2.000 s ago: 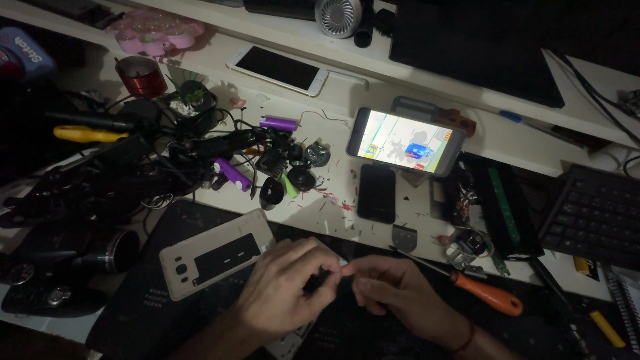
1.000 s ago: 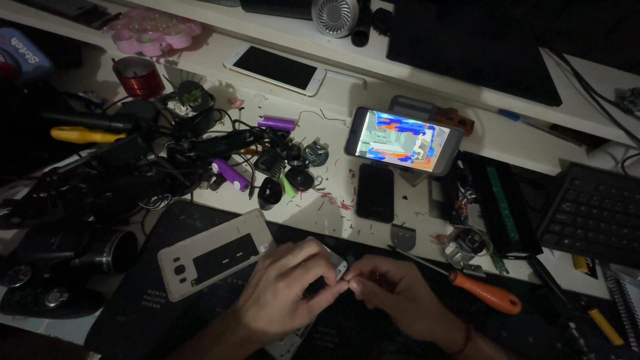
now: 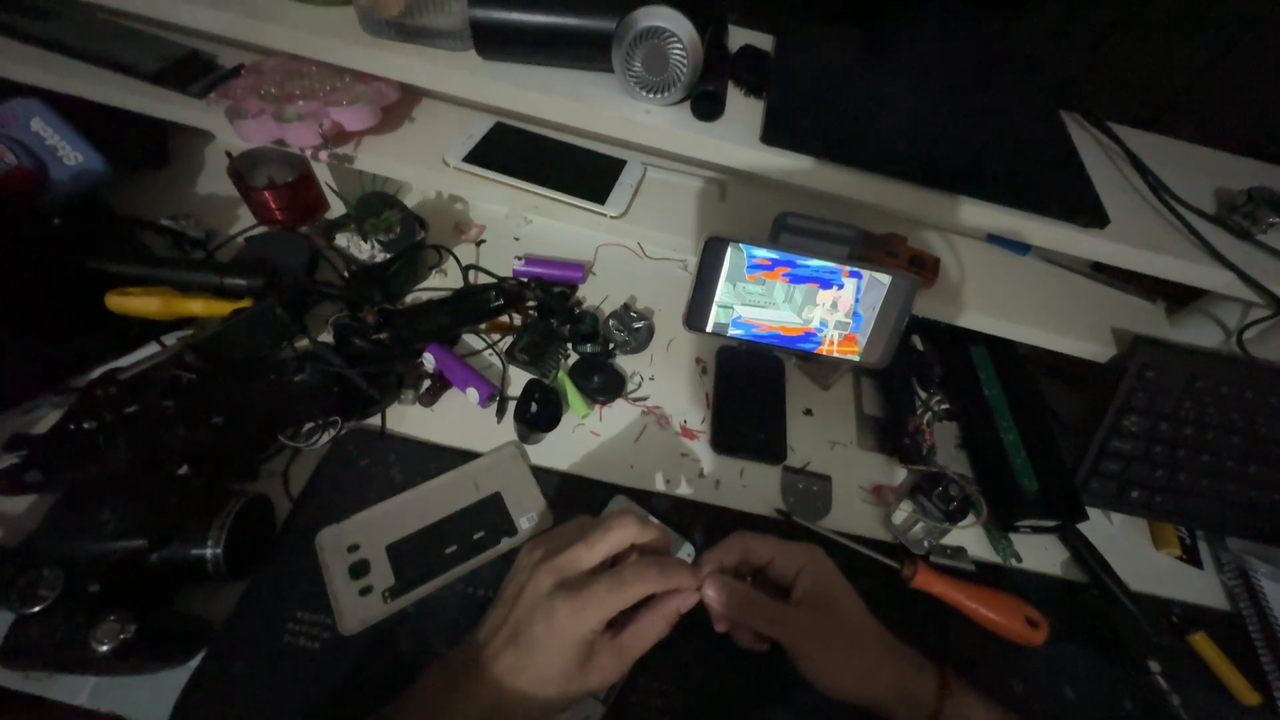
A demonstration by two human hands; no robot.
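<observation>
My left hand [image 3: 595,600] and my right hand [image 3: 785,590] meet at the fingertips over a dark mat [image 3: 400,660]. Between the pinched fingertips, whatever is there is too small and dim to make out. Under my left hand lies a pale phone-like part [image 3: 650,525], mostly hidden. A phone's back cover [image 3: 435,535], beige with a dark rectangle, rests left of my left hand. Right of my right hand is a screwdriver with an orange handle [image 3: 980,603], its shaft pointing up and left.
A lit phone [image 3: 800,305] leans behind a dark phone [image 3: 749,405]. Tangled cables, purple battery cells [image 3: 460,375] and black round parts [image 3: 597,380] fill the left. A camera [image 3: 130,560] sits at the left edge, a keyboard [image 3: 1190,440] at the right. A white phone [image 3: 545,167] lies further back.
The fingertips stay close together with small shifts. More of the pale part by my left hand shows than two seconds ago. The picture on the lit phone has changed.
</observation>
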